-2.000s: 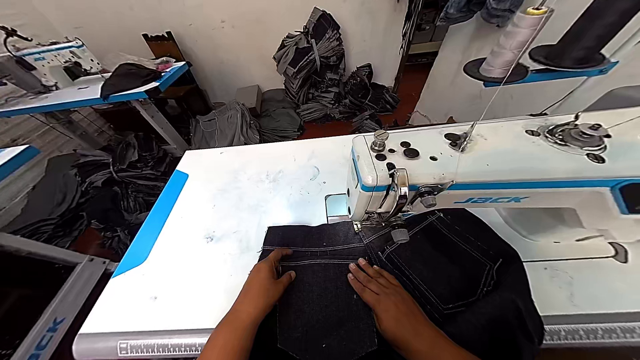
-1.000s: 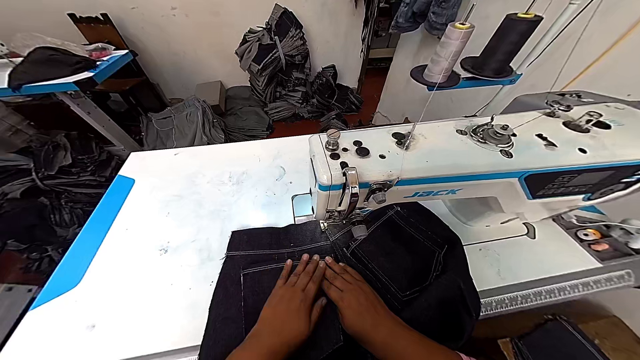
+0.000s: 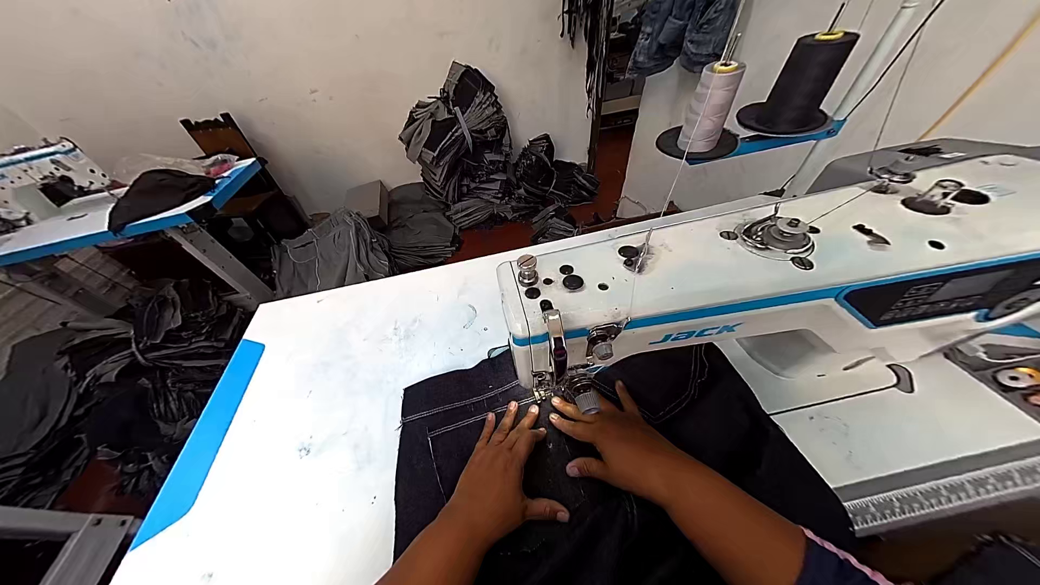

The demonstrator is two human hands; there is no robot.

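A dark denim garment piece (image 3: 422,463) with pale double stitching and patch pockets lies on the white sewing table (image 3: 325,406). Its upper edge runs beneath the presser foot (image 3: 543,393) of a white and blue Jack sewing machine (image 3: 691,284). My left hand (image 3: 500,475) rests flat on the denim just below the foot, fingers spread and pointing at the needle area. Beside it, my right hand (image 3: 617,447) presses on the cloth, its fingertips close to the foot and partly behind a ridged knob (image 3: 587,398). Neither hand grips the fabric.
Thread cones, one pale (image 3: 712,110) and one black (image 3: 804,85), stand behind the machine. Bundles of dark cut cloth (image 3: 459,138) lean on the wall. Another sewing table (image 3: 162,207) is at the left, near heaped fabric (image 3: 154,366). A ruler strip (image 3: 942,491) edges the table at right.
Both hands have moved up the denim to the presser foot, their fingers more spread than a second ago. The cloth has shifted further under the machine head. The view has moved.
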